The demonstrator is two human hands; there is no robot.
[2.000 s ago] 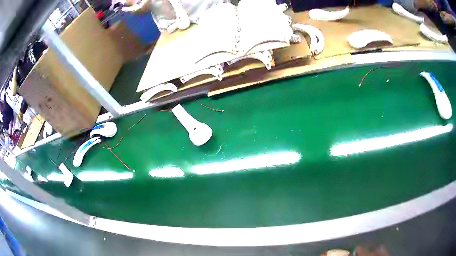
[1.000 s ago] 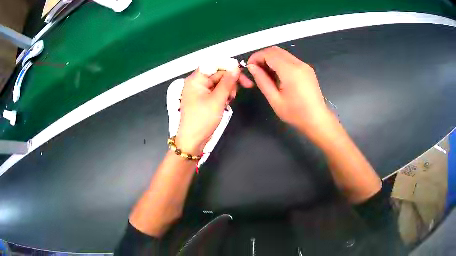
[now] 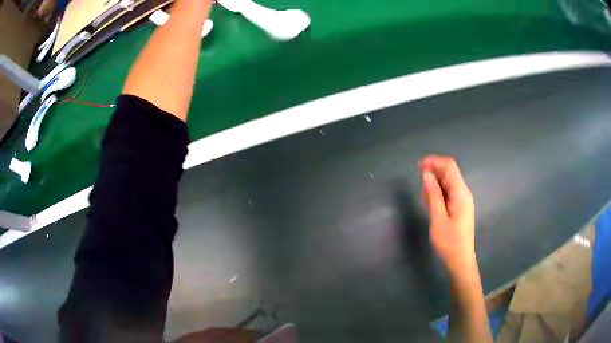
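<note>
My left forearm reaches across the rail and over the green belt; my left hand is cut off by the top edge. My right hand (image 3: 450, 201) is above the dark bench surface, fingers loosely curled, with nothing visible in it. A white handle housing (image 3: 285, 23) lies on the belt at the top, right of my left forearm. Small white pieces show on both sides of that forearm, one at its left (image 3: 159, 17) and one at its right (image 3: 207, 27), partly covered.
A white rail (image 3: 335, 110) divides the belt (image 3: 402, 40) from the dark bench (image 3: 335, 221). At left on the belt lie white housings with blue strips (image 3: 40, 122), a short white end piece (image 3: 21, 169) and a red lead (image 3: 87, 103). Cardboard (image 3: 549, 288) is at lower right.
My hands have separated. The left arm has stretched forward over the belt; the right hand has moved right and lower. The white parts I held and the housing beneath are gone from the bench.
</note>
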